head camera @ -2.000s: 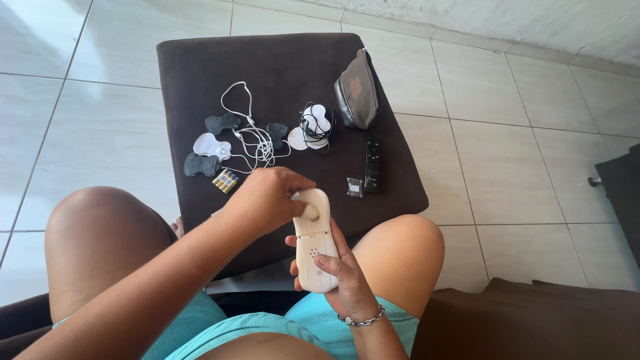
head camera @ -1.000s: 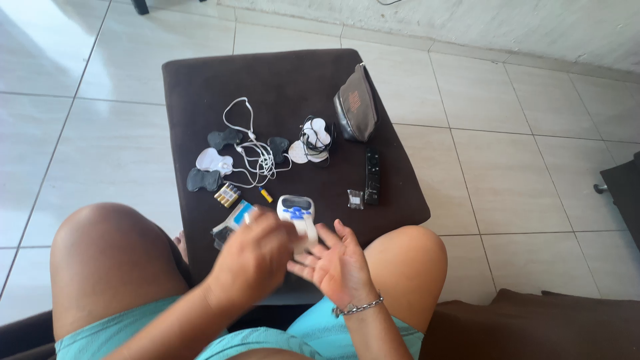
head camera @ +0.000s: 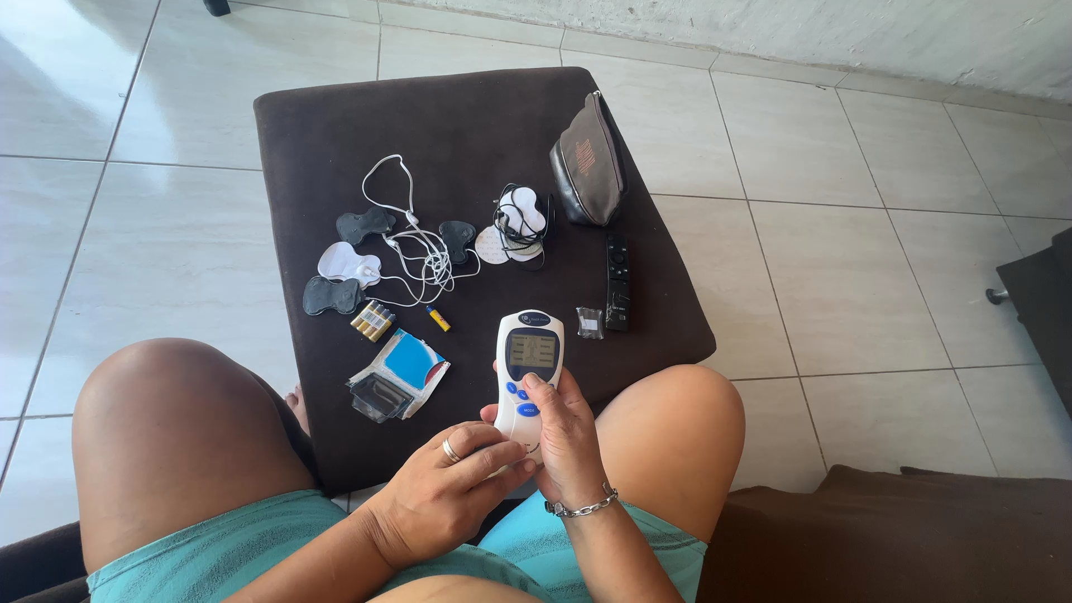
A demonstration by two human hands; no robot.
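My right hand [head camera: 565,435], with a chain bracelet at its wrist, holds a white handheld electrode-massager unit [head camera: 506,419], its thumb on the blue buttons. The unit faces up, and figures and text show on its grey screen. My left hand [head camera: 461,477], wearing a ring, has its fingertips on the unit's lower end. Beyond the unit lie a single yellow battery [head camera: 438,318], several wrapped batteries [head camera: 373,321] and an opened blue-and-white package [head camera: 409,365]. White leads [head camera: 427,264] tangle among black pad pieces [head camera: 332,296] and a white electrode pad [head camera: 345,263].
These things lie on a dark brown upholstered ottoman [head camera: 419,117]. A black-corded bundle of white pads [head camera: 521,213], a dark zip pouch [head camera: 589,163], a black remote control [head camera: 617,285] and a small clear packet [head camera: 590,323] are towards its right. My knees flank its near edge.
Two seconds ago the unit showed its back; now its screen side is up and lit with symbols. One second ago my right palm was spread; it now grips the unit.
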